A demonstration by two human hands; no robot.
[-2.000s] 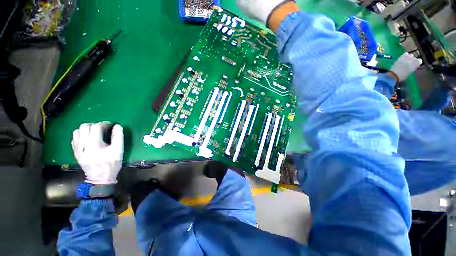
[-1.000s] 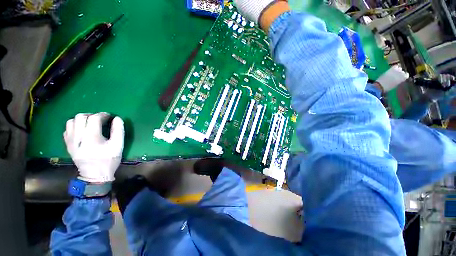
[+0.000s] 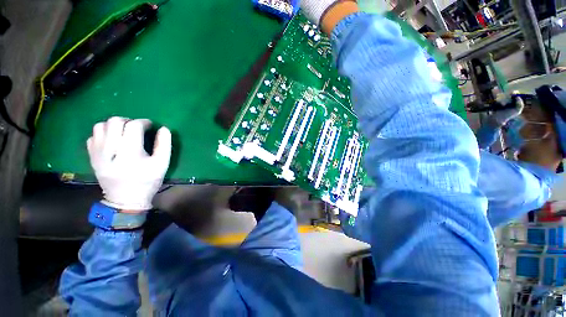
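Observation:
A large green circuit board (image 3: 298, 124) lies slanted on the green mat, its corner with the jagged white edge jutting past the mat's front edge. Long white slot connectors (image 3: 324, 148) stand on it. My left hand (image 3: 127, 161), in a white knit glove, rests on the mat near its front edge, left of the board, thumb apart and empty. My right hand (image 3: 319, 8), also gloved, is at the board's far end, mostly cut off by the top edge; its fingers are hidden. My right sleeve covers the board's right side.
A black screwdriver-like tool (image 3: 102, 49) with a yellow-green cord lies at the mat's far left. A dark flat strip (image 3: 245, 93) shows beside the board. A small blue box (image 3: 276, 6) with fine pieces sits at the top. A masked person (image 3: 527, 136) in blue is at the right.
The view has shifted, with the board and tool now appearing further up and the board further right. The other person's head has come into view. Both my hands keep much the same pose.

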